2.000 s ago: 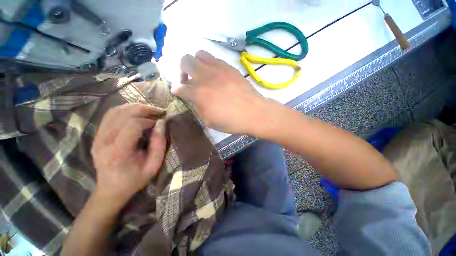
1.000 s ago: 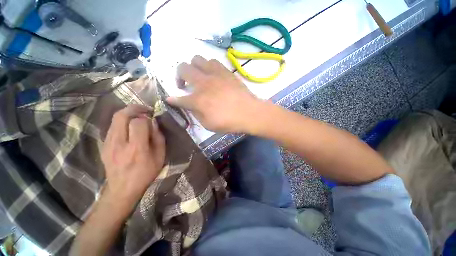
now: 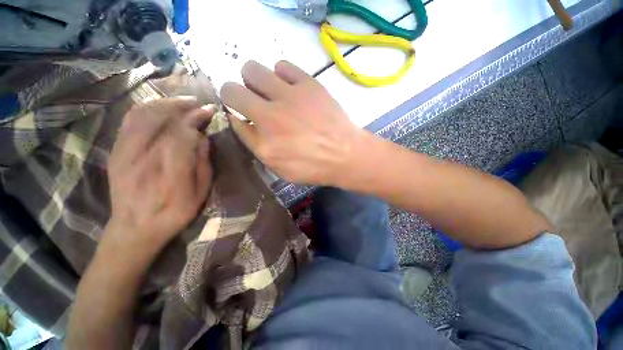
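Note:
The brown plaid garment (image 3: pixel 239 239) lies over the left of the table and my lap. Its folded edge (image 3: pixel 217 123) runs up to the presser foot area (image 3: pixel 164 58) of the sewing machine (image 3: pixel 41 27). My left hand (image 3: pixel 160 160) lies on the cloth and pinches the edge between thumb and fingers. My right hand (image 3: pixel 287 123) is on the right side of the same edge, fingers curled, fingertips at the cloth. The exact fingertip contact is partly hidden. The needle is too blurred to tell.
Thread snips with green and yellow loop handles (image 3: pixel 369 58) lie on the white table right of my right hand. An orange-brown tool handle (image 3: pixel 560 14) is at the upper right. A measuring strip (image 3: pixel 464 85) lines the front edge. A person's tan-clothed leg (image 3: pixel 580 219) is at right.
The view has shifted, so the snips and machine head sit higher. My left hand has moved up along the edge towards the presser foot. My right hand's fingers have closed in on the edge.

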